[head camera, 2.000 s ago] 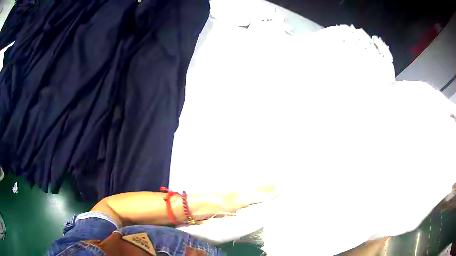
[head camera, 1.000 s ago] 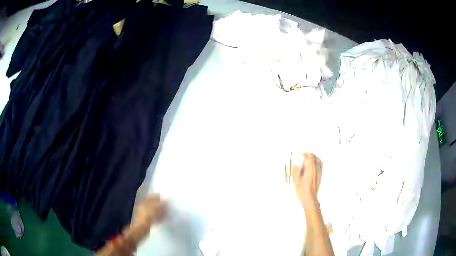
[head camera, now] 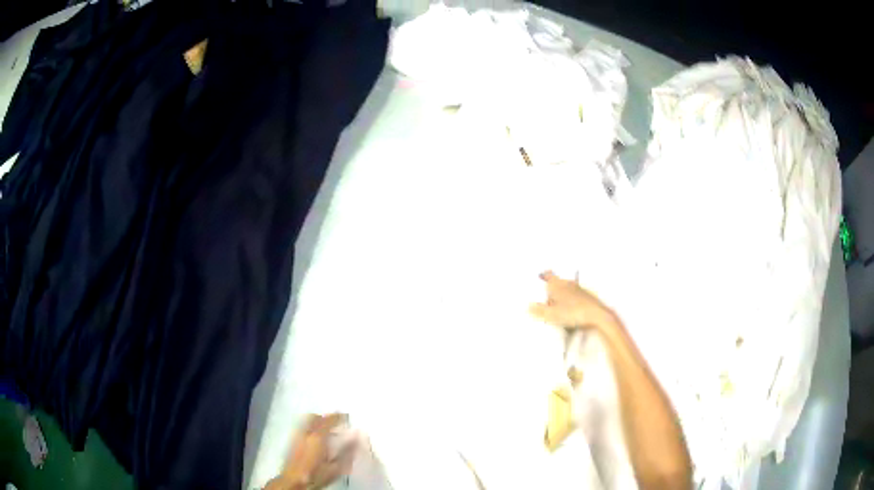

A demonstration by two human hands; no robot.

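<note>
White garment pieces point(head camera: 450, 249), strongly overexposed, lie in a wide heap in front of me. My right hand point(head camera: 570, 304) rests on the middle of the heap, with thumb and a finger apart. My left hand point(head camera: 316, 452) is at the heap's lower left edge, cut off by the bottom of the picture and slightly blurred. Its fingers close on a pale edge of the white cloth. A small yellow piece point(head camera: 558, 416) lies on the cloth below my right hand.
Dark navy garments point(head camera: 211, 220) lie in long folds on the left side of the pale table point(head camera: 628, 65). A second white pile point(head camera: 747, 211) with ruffled ends lies at the right. Green floor point(head camera: 86, 464) shows at lower left.
My right hand has shifted slightly up and left, its fingers now spread. My left hand has moved down and right to the cloth's edge. The yellow piece has come into view.
</note>
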